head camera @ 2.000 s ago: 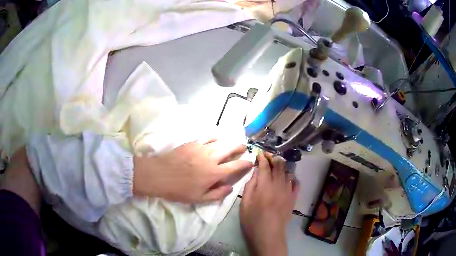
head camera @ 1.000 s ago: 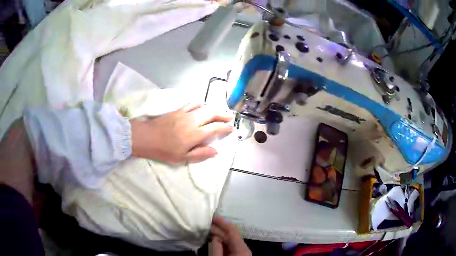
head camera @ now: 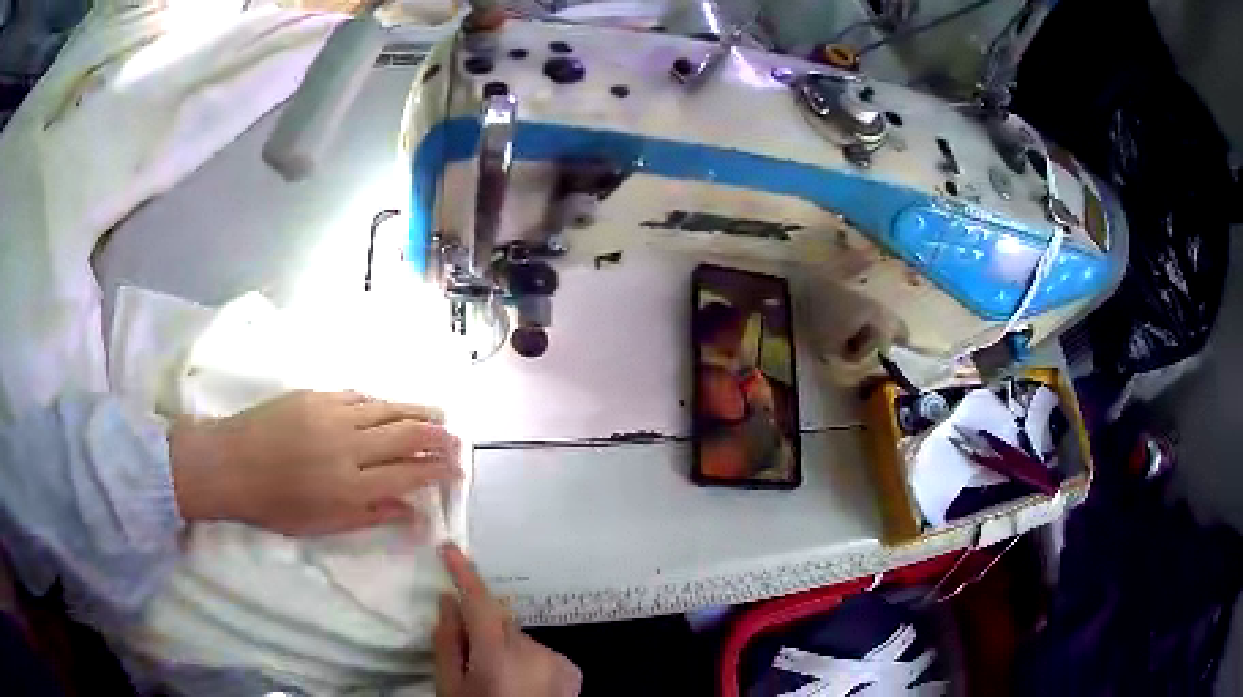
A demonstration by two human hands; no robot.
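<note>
Cream cloth [head camera: 314, 586] lies on the machine bed left of and in front of the needle and drapes over the front edge. My left hand [head camera: 320, 460] lies flat on it, palm down, fingers pointing right. My right hand [head camera: 494, 640] is at the cloth's right edge near the table's front, index finger extended to the edge; whether it pinches the cloth is unclear. The presser foot area [head camera: 477, 320] of the white and blue sewing machine [head camera: 709, 164] is brightly lit, behind and right of my left hand.
A smartphone [head camera: 744, 379] lies on the bed under the machine arm. A yellow-brown tool box [head camera: 893, 477] with white pieces and dark red-handled tools stands at the right. A red container [head camera: 736, 654] is below the front edge. The lamp [head camera: 320, 102] is at upper left.
The view has shifted right, so the machine shows further left. My right hand left the needle area for the cloth's front right edge, then moved up along it. My left hand stays flat, now farther from the needle.
</note>
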